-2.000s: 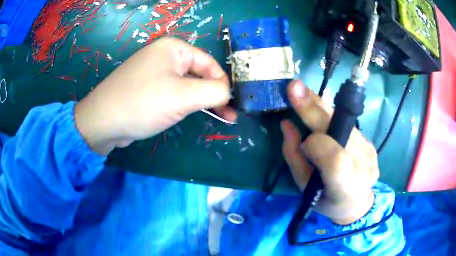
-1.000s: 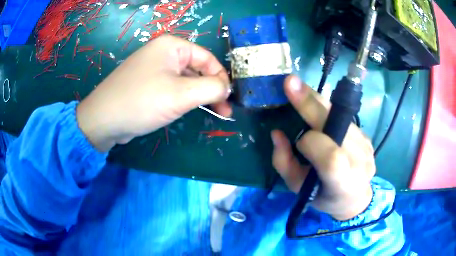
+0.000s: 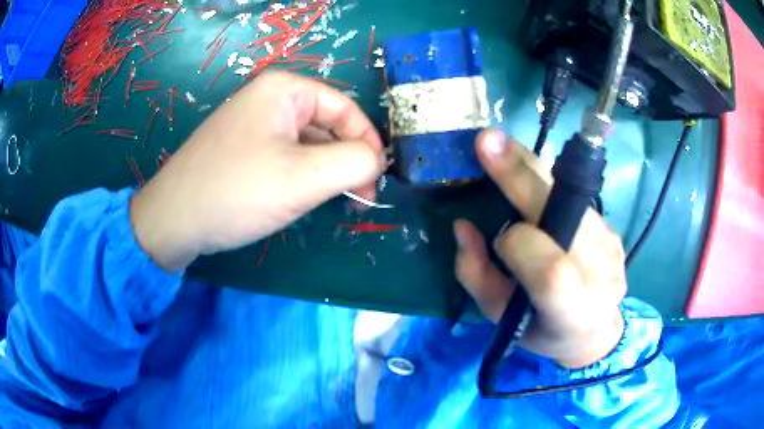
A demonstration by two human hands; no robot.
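Note:
The blue block (image 3: 437, 155) with a dirty white band lies in the middle of the bench. My left hand (image 3: 268, 163) has thumb and index finger pinched at the block's left edge; anything between the tips is too small to tell. A thin silvery solder wire (image 3: 367, 200) sticks out below its fingers, held in this hand. My right hand (image 3: 557, 268) holds the black soldering iron (image 3: 578, 180), its metal shaft pointing up and away. The right index fingertip touches the block's lower right edge.
Red wires (image 3: 92, 54) lie in a dense pile at upper left, with silvery bits (image 3: 243, 63) beside them. The black iron stand (image 3: 645, 80) with a yellow sponge (image 3: 695, 33) is at upper right. A pink-red sheet (image 3: 733, 209) is at far right, a blue bin (image 3: 38, 33) at upper left.
The indicator light on the stand, red two seconds ago, no longer shows. The right thumb has shifted slightly left. The left hand has moved very little, still at the block's left edge.

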